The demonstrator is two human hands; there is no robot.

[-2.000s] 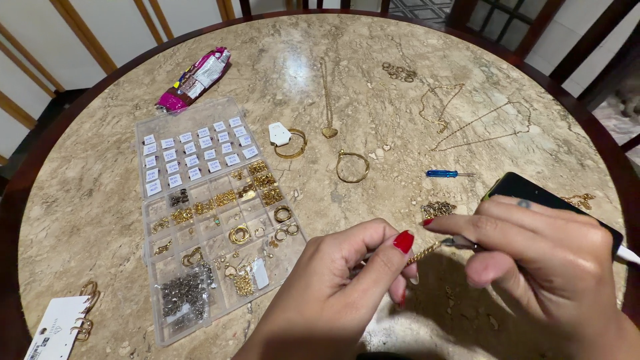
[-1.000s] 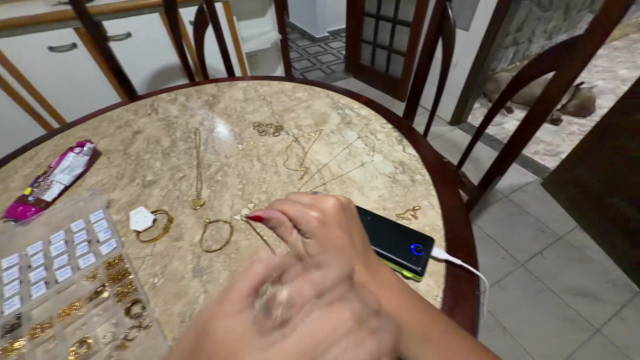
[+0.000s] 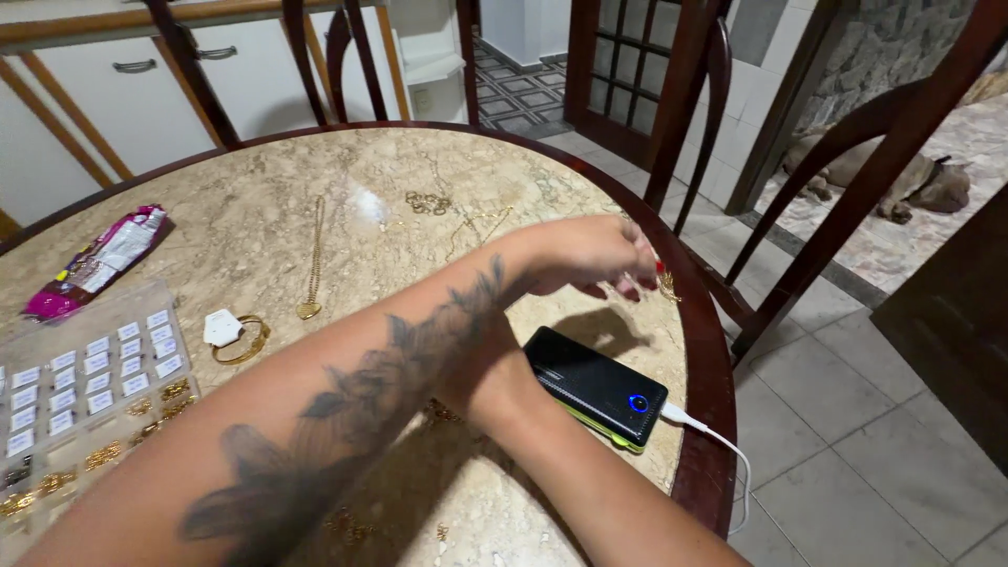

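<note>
My left hand [image 3: 606,256] reaches across to the right side of the table, its fingers curled and blurred beside a small gold chain piece [image 3: 669,285] near the rim. Whether it holds anything does not show. My right hand [image 3: 492,370] is mostly hidden beneath my tattooed left forearm; only the wrist and part of the hand show. A black power bank [image 3: 598,386] with a white cable lies right of that wrist. Beyond my left forearm are a gold necklace with a heart pendant [image 3: 309,309], a gold bracelet with a white tag [image 3: 244,346] and a heap of gold rings or links [image 3: 428,203].
A clear compartment box [image 3: 185,346] of labelled packets and gold findings sits at the left, with a pink packet [image 3: 98,264] behind it. The dark wooden table rim [image 3: 709,441] and chairs [image 3: 835,197] border the right side. A dog [image 3: 890,173] lies on the floor beyond.
My left hand has moved far right across my right arm, toward the gold chain piece near the rim. My right hand has gone behind my left forearm. The view has swung right.
</note>
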